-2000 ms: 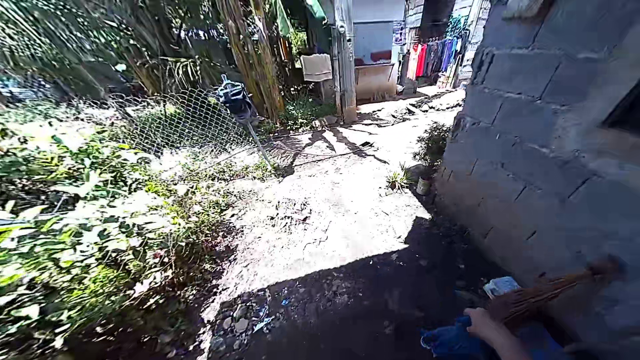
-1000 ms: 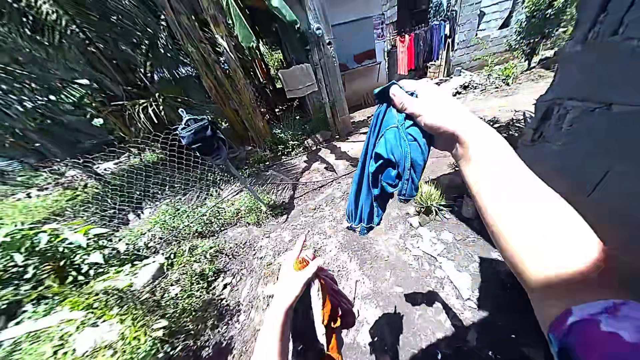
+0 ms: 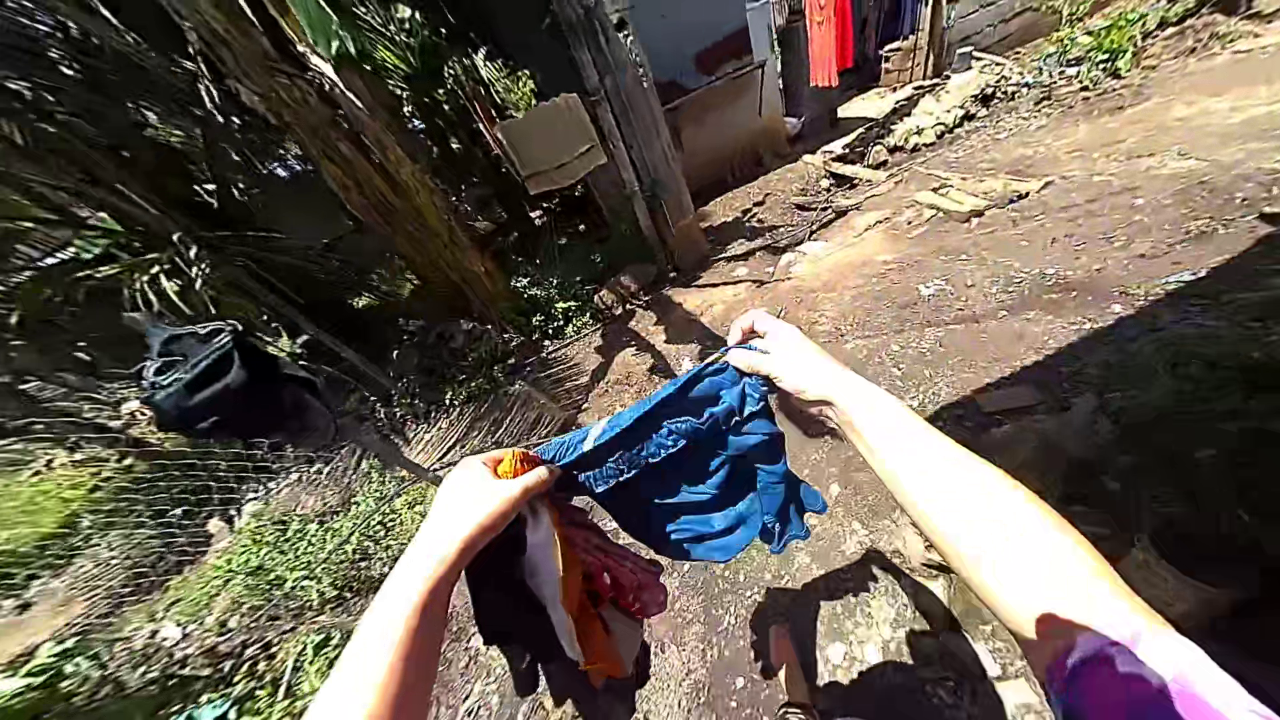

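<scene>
A blue ruffled garment (image 3: pixel 690 460) is stretched by its upper edge between both hands, its lower part hanging loose. My right hand (image 3: pixel 785 365) pinches the right end of that edge. My left hand (image 3: pixel 495 500) grips the other end, and also a bunch of cloth that hangs below it: an orange and white piece (image 3: pixel 580 610), a dark red patterned piece (image 3: pixel 615 565) and a dark piece (image 3: pixel 500 600). How many garments are in this bunch, I cannot tell.
A wire mesh fence (image 3: pixel 180 510) runs along the left, with a dark cloth or bag (image 3: pixel 235 385) on it. Ahead are a wooden post (image 3: pixel 640 130), a beige cloth (image 3: pixel 552 143) and hanging red clothes (image 3: pixel 828 40). Stones and boards (image 3: pixel 955 200) lie on the dirt path.
My left hand has come up to the blue garment and taken one end of its edge. The garment, which hung from my right hand alone, is now spread between both hands.
</scene>
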